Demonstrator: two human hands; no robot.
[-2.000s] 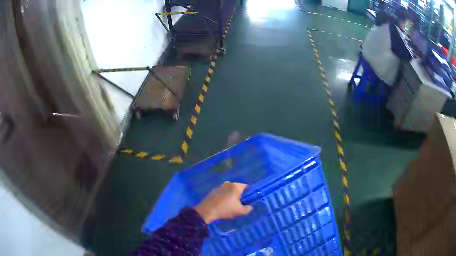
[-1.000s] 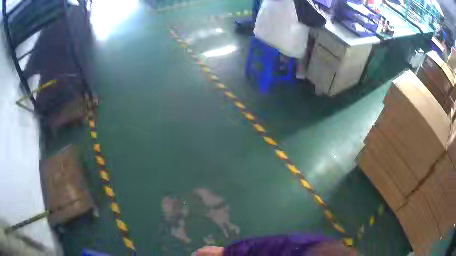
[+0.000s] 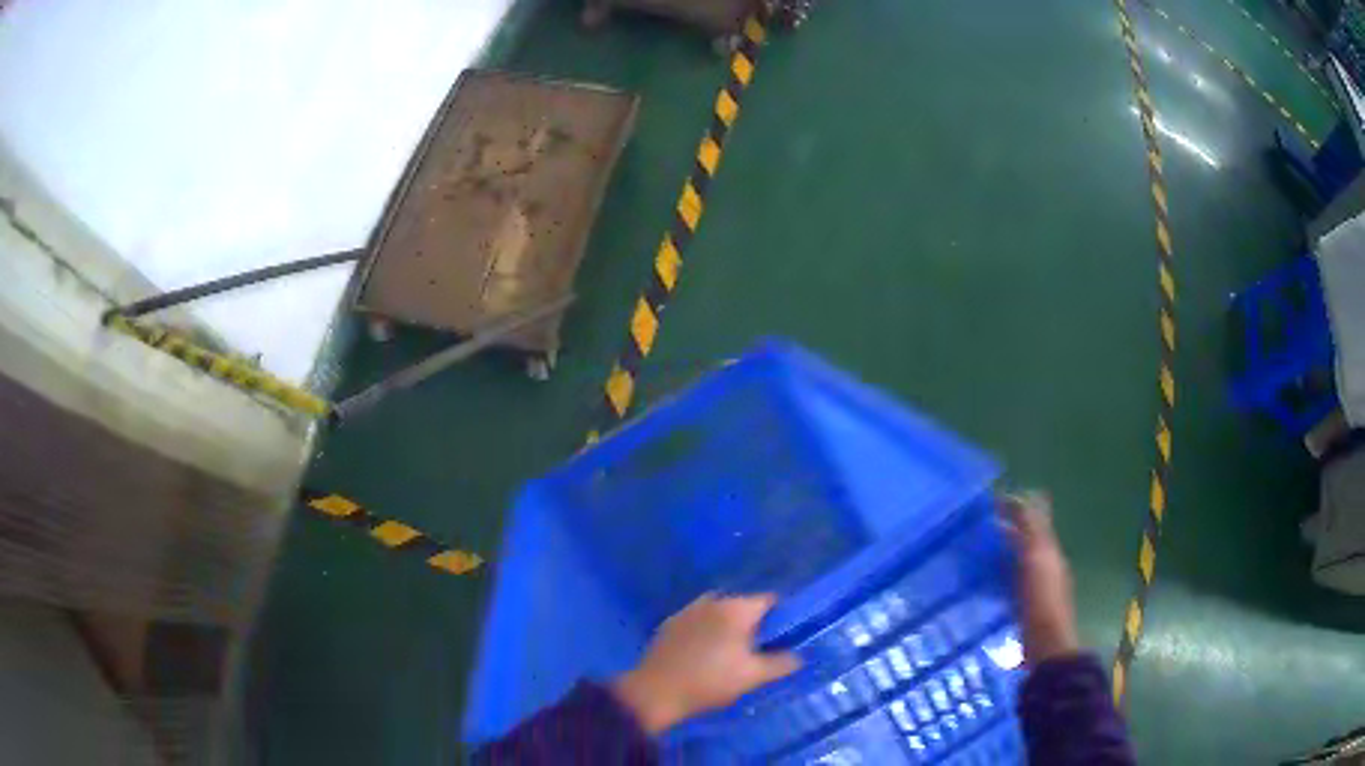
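Observation:
A blue turnover crate (image 3: 883, 629) with perforated sides is held tilted at the bottom middle, its open top facing up and away. It looks empty inside. My left hand (image 3: 711, 659) grips its near rim, with the thumb on top and the other fingers hidden. My right hand (image 3: 1043, 576) is at the crate's right corner, held against its side; its fingertips are blurred and partly hidden. Both sleeves are dark purple.
A flat brown trolley (image 3: 487, 217) with a metal handle stands at the upper left by a white wall. Black-and-yellow tape (image 3: 1162, 344) marks the green floor on both sides. A blue stool (image 3: 1280, 337) and part of a seated person are at the right edge.
The crate, almost out of view one second ago, is back at the bottom middle. My right hand now shows at its right side. The view has turned left and down, toward the trolley.

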